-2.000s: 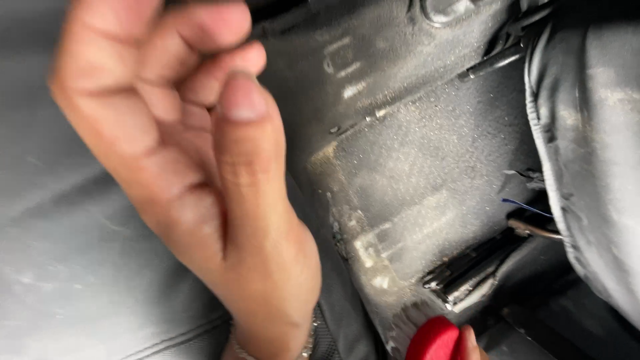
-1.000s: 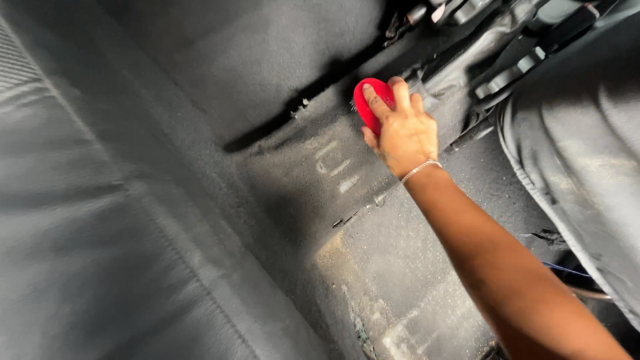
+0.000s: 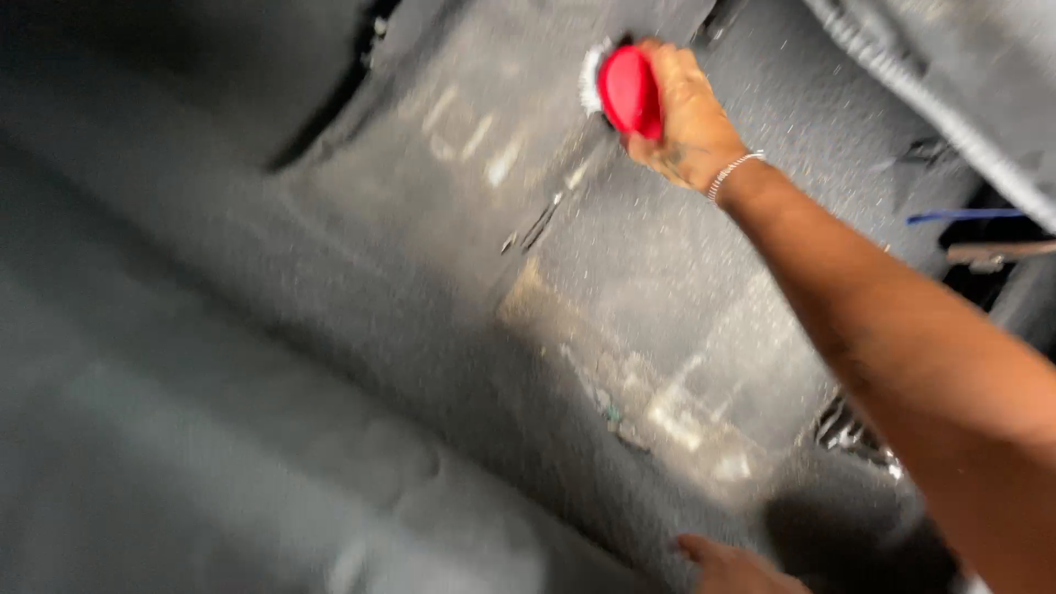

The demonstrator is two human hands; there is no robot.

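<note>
My right hand, with a thin bracelet at its wrist, is closed around a red scrub brush in the upper middle. The white bristles point left, close against the grey carpet of a vehicle floor; blur hides whether they touch. Below the brush the carpet has pale, dusty marks and a slit with dark edges. At the bottom edge my left hand shows only in part, one finger pointing left beside the carpet's lower border. Nothing is seen in it, and most of its fingers are hidden.
A dark seat or padded panel fills the lower left. At the right edge are a blue wire, a brownish bar and grey upholstery with pale piping. Dark, shiny metal parts lie beneath my right forearm.
The red brush, at the bottom edge two seconds ago, is now in the upper middle in my right hand. The open hand that filled the left side has gone from there. The view has shifted.
</note>
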